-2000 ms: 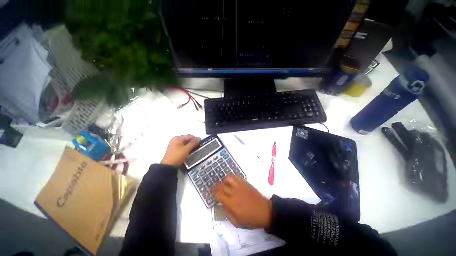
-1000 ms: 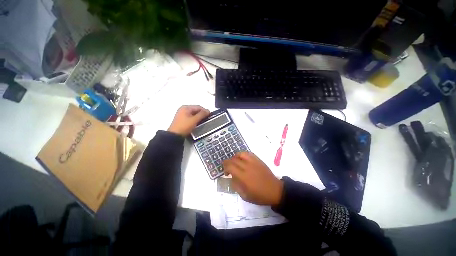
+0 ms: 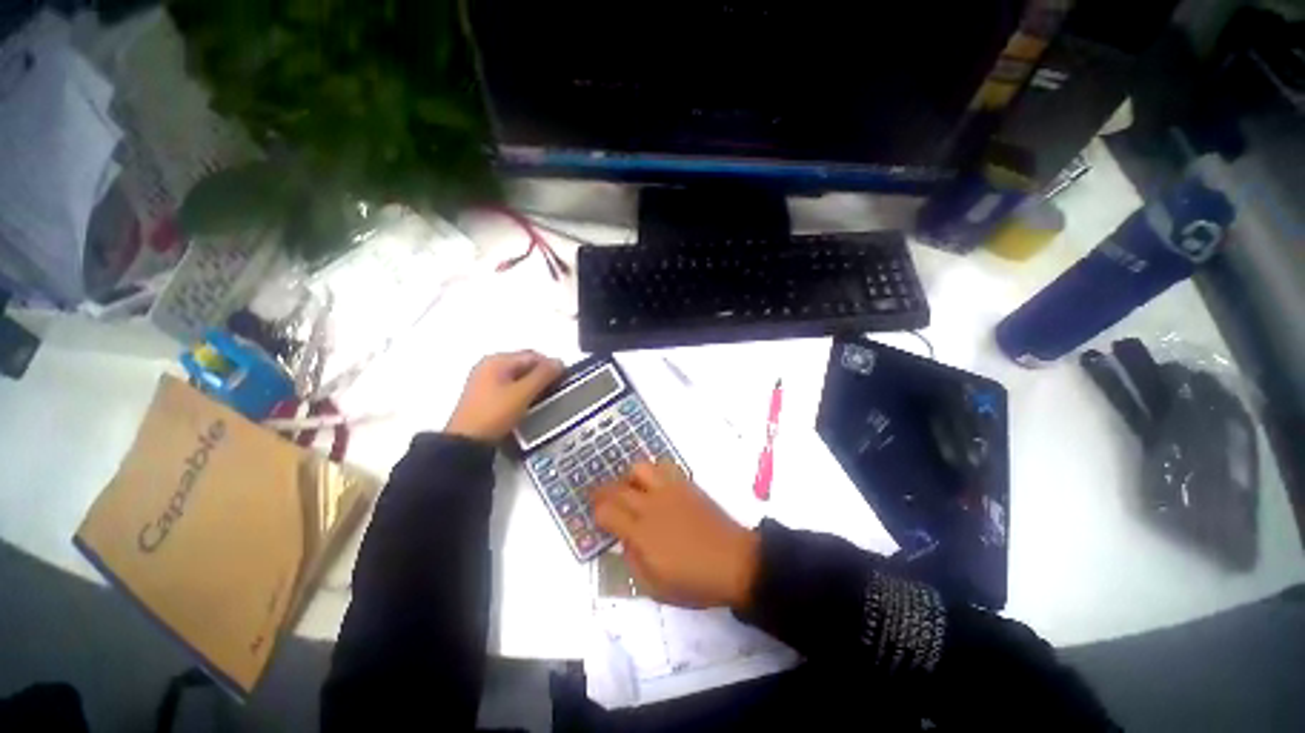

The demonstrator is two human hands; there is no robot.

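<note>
A silver-grey calculator [image 3: 584, 447] lies tilted on white paper sheets [image 3: 701, 415]. My left hand [image 3: 501, 394] rests at its upper left edge, beside the display; whether the fingers grip the edge is hard to tell. My right hand [image 3: 678, 536] is over the lower right keys, fingertips on or just above them, hiding some keys. A small grey-green square [image 3: 616, 576] shows partly beside my right hand, below the calculator. A red pen [image 3: 769, 441] lies on the paper to the right of the calculator.
A keyboard [image 3: 751, 289] lies below the monitor [image 3: 744, 86]. A dark mouse pad [image 3: 930, 458] is at right, then a blue flask [image 3: 1116, 272] and a black item in clear plastic [image 3: 1195, 458]. A brown notebook [image 3: 215, 530], a blue tape-like item [image 3: 236, 375] and a plant [image 3: 344, 115] are at left.
The camera view has tilted down and back up, shifting everything in the picture. My left hand stays at the calculator's upper left, and my right hand stays over the lower keys with small finger changes.
</note>
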